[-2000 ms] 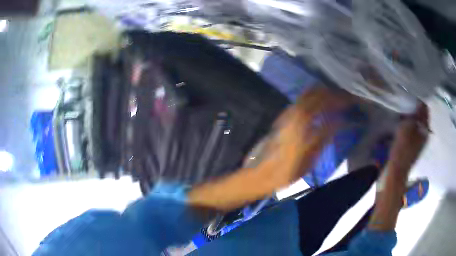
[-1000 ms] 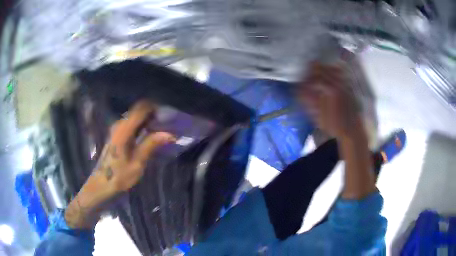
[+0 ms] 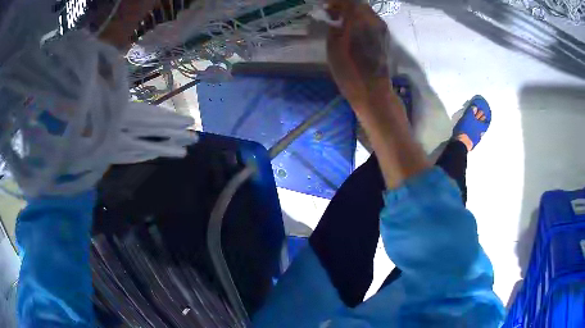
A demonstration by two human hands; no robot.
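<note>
My right hand [image 3: 360, 48] is raised at the top centre, at the front of the rack. Its fingertips are closed on a small white cable end [image 3: 328, 17]; part of the hand is cut by the top edge. My left hand [image 3: 125, 20] is at the top left, mostly hidden behind hanging cables and the picture's edge, so its fingers cannot be seen. A thick bundle of white cables [image 3: 70, 115] hangs blurred in front of my left arm. Black trays [image 3: 160, 192] stand below, with thin ridged edges at the lower left.
A grey trolley handle [image 3: 221, 224] curves beside the trays. A blue flat panel [image 3: 308, 147] lies beyond it. The rack [image 3: 256, 22] with tangled cables runs along the top. Blue crates [image 3: 558, 256] stand at the lower right. A foot in a blue sandal [image 3: 473, 122] is on the pale floor.
The view has shifted right. My left hand has moved from over the trays up behind the cables. My right hand has moved up to the top edge.
</note>
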